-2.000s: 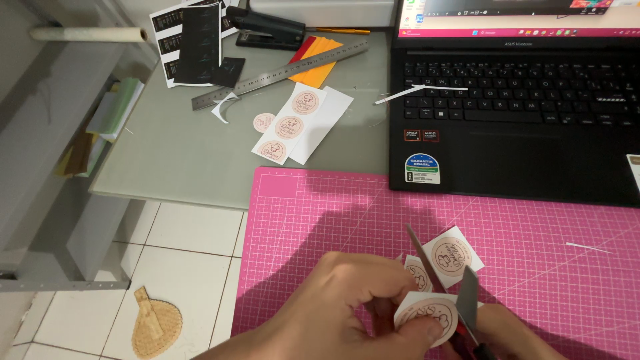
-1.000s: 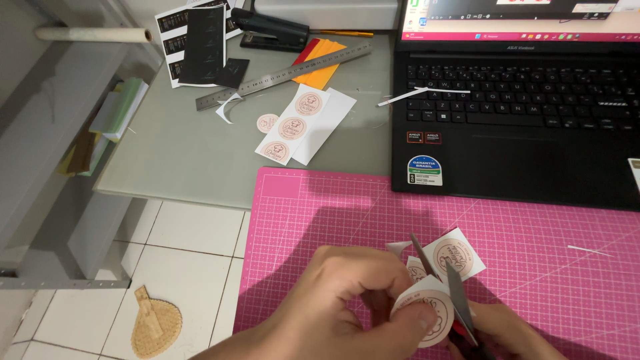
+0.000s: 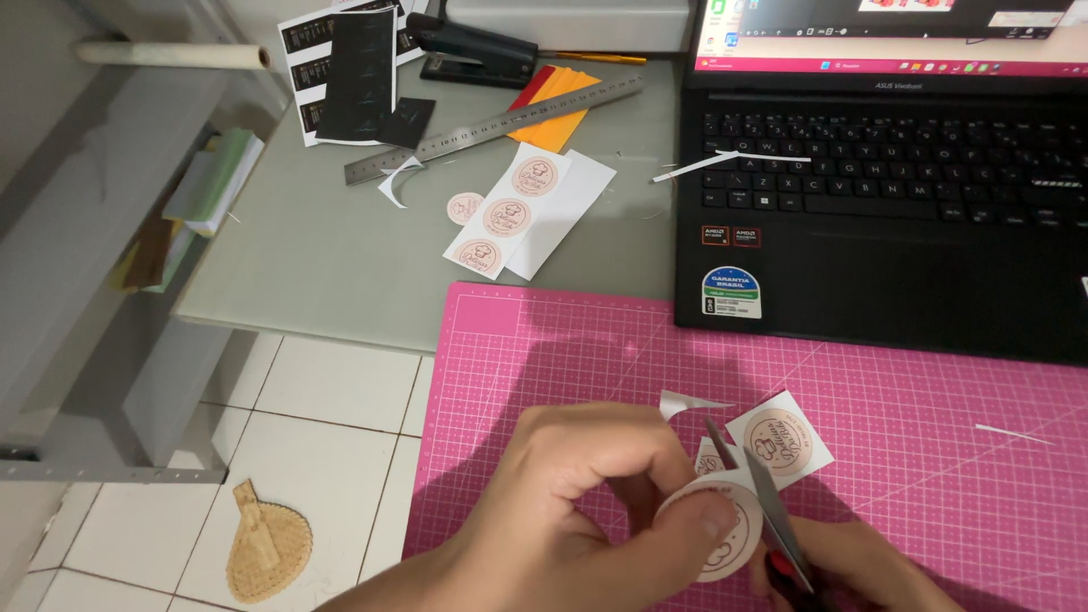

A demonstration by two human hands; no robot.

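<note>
Between thumb and fingers, my left hand point(image 3: 612, 510) pinches a round paper sticker point(image 3: 733, 544) with a pink printed circle, its upper right edge still bordered by white paper. My right hand point(image 3: 858, 561) holds scissors point(image 3: 778, 518) with red and black handles; their blades are apart, and the sticker's edge lies at them. Beyond the blades, a square-cut sticker point(image 3: 778, 442) lies on the pink cutting mat point(image 3: 561, 357). Another sticker piece point(image 3: 710, 457) is partly hidden behind the scissors and held sticker. A curved white offcut point(image 3: 693, 402) rests above it.
A black laptop point(image 3: 816, 272) stands at the upper right, with paper strips point(image 3: 761, 156) on its keyboard. A strip of round stickers point(image 3: 493, 229), a steel ruler point(image 3: 493, 127), a black stapler point(image 3: 476, 51) and black printed sheets point(image 3: 357, 76) lie on the glass-like tabletop point(image 3: 314, 255).
The held sticker has been turned in my left hand, and more of its round edge shows. A curved offcut now lies on the mat beyond the scissors.
</note>
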